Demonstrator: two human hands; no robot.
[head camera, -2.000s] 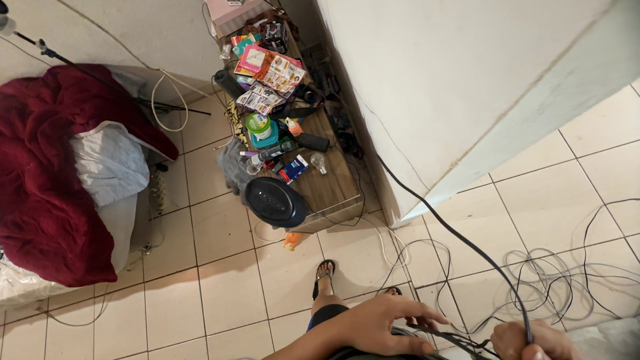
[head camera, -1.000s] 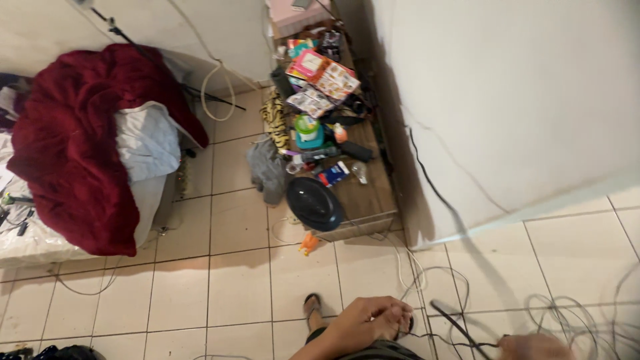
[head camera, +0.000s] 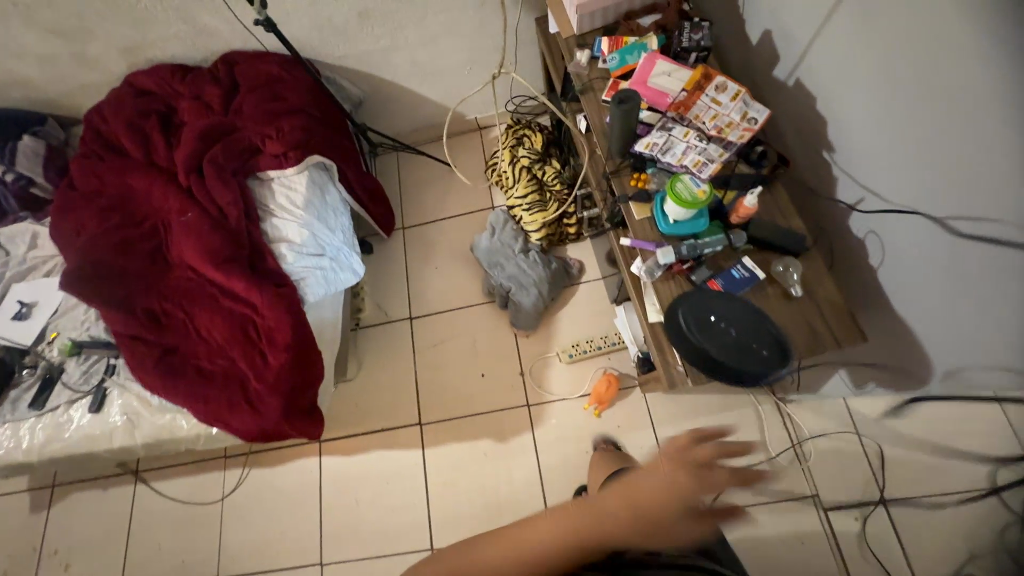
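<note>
My left hand (head camera: 692, 484) is blurred at the lower middle, its fingers spread and pointing right, holding nothing. It is above the tiled floor, beside my leg and foot. Dark cables (head camera: 948, 404) run in from the right edge, to the right of the hand, and a thin dark cord (head camera: 880, 472) curves over the floor tiles. My right hand is out of the frame. Ahead of the left hand, an orange toy-like figure (head camera: 603, 394) and a cream power strip (head camera: 592, 348) lie on the floor.
A wooden cabinet (head camera: 832, 320) bears a round black object (head camera: 726, 336), a glass bulb (head camera: 788, 276), bottles and leaflets. Grey cloth (head camera: 524, 272) and tiger-striped cloth (head camera: 532, 180) lie on the floor. At left, a bed (head camera: 160, 416) holds a dark red blanket (head camera: 192, 232). A black stand (head camera: 320, 80) leans behind it.
My left hand has opened and spread its fingers; two seconds ago it was at a dark cable. My right hand, earlier at the lower right by a dark cable, has left the view. The view has shifted left.
</note>
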